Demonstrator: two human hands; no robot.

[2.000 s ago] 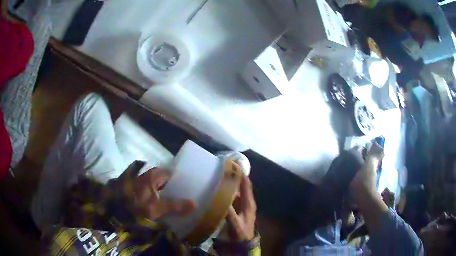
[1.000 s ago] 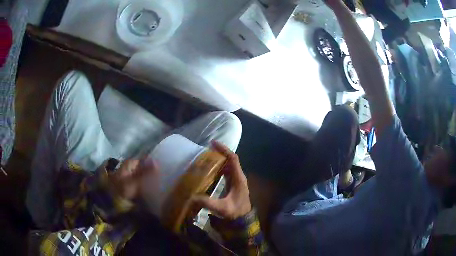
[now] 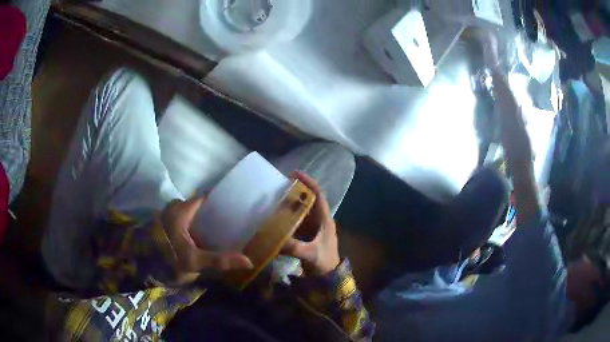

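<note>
A round device with a white drum body [image 3: 242,194] and a tan wood-look end [image 3: 277,230] is held over my lap. The white side faces left and the tan end faces right. A small dark hole shows on the tan rim near its upper end. My left hand [image 3: 190,240] grips the white body from the left and below. My right hand [image 3: 318,234] holds the tan end from the right, with fingers over its upper edge. The flat tan face is mostly hidden from view.
A white foam sheet [image 3: 199,143] lies by my legs. On the white-covered table [image 3: 281,87] are a shallow white tub [image 3: 231,33] and a white carton [image 3: 404,50]. At right another person's arm [image 3: 515,140] reaches over the table. The table's edge runs diagonally ahead of my knees.
My left hand was blurred near the white body and now rests firmly on it. The device is tilted slightly differently. The view has shifted, and the other person's arm has moved within it.
</note>
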